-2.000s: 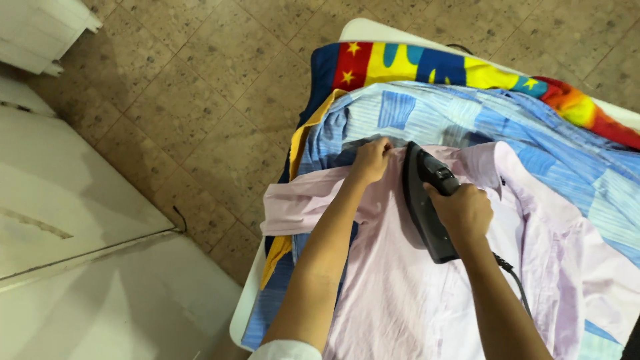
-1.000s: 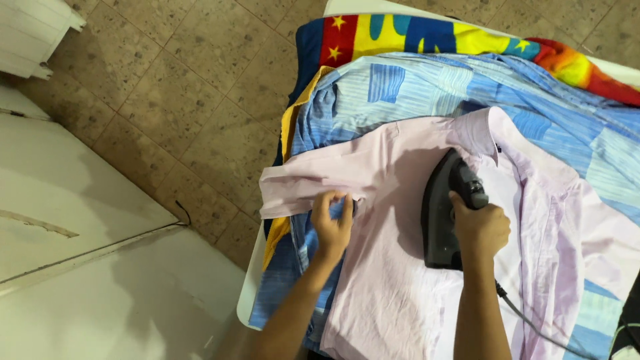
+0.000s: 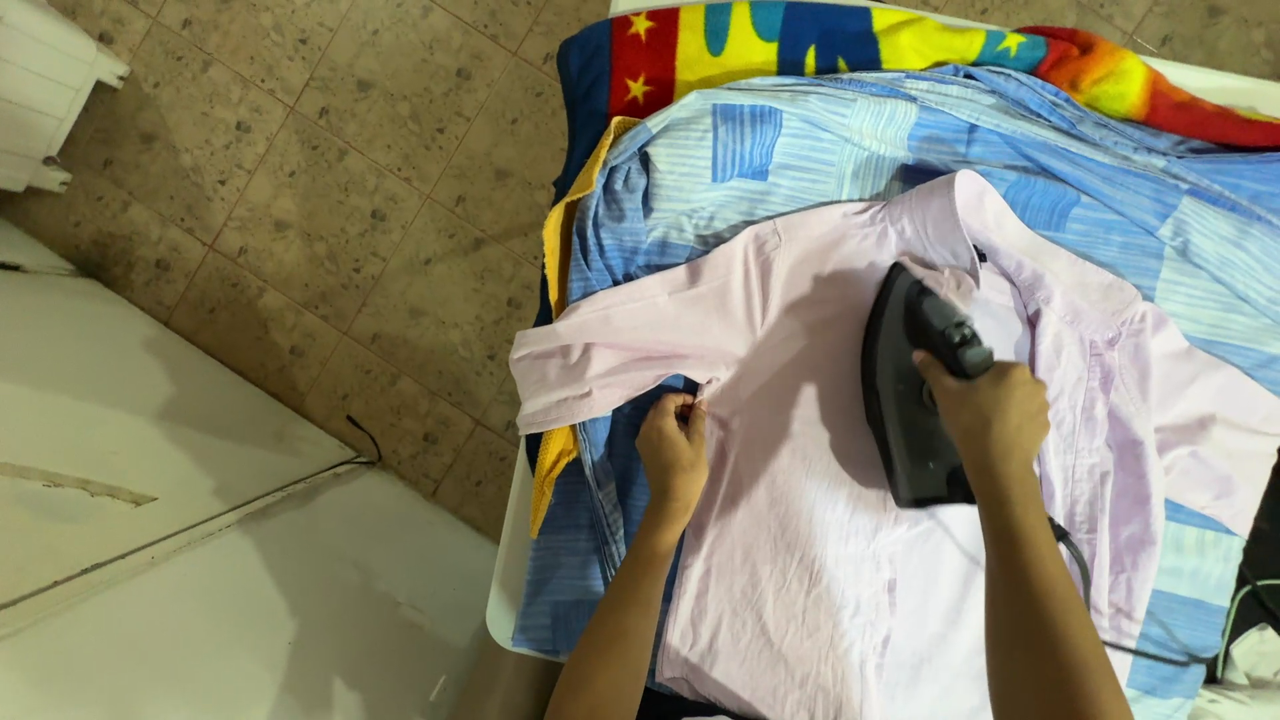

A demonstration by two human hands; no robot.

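Observation:
A pale pink shirt (image 3: pixel 790 480) lies spread over a blue patterned cloth (image 3: pixel 800 140). My right hand (image 3: pixel 995 415) grips the handle of a black clothes iron (image 3: pixel 905 390), whose tip points up toward the shirt's collar (image 3: pixel 925 225). The iron rests on the shirt's front, beside its opening. At the underarm seam, my left hand (image 3: pixel 675 445) pinches the shirt's edge between thumb and fingers. One sleeve (image 3: pixel 620 350) extends left above that hand. The iron's power cord (image 3: pixel 1075 560) trails down to the right.
Under the blue cloth are a colourful towel with stars (image 3: pixel 720 50) and a yellow cloth edge (image 3: pixel 555 470). A white table's rim (image 3: pixel 503 590) shows at the left. White panels (image 3: pixel 300 590) stand at lower left, and a white plastic item (image 3: pixel 50 90) is at upper left above the tiled floor.
My left hand was above the shirt's shoulder edge, then at the sleeve's underside; now it pinches the underarm seam. The iron has moved from near the shoulder toward the shirt's opening, still in my right hand.

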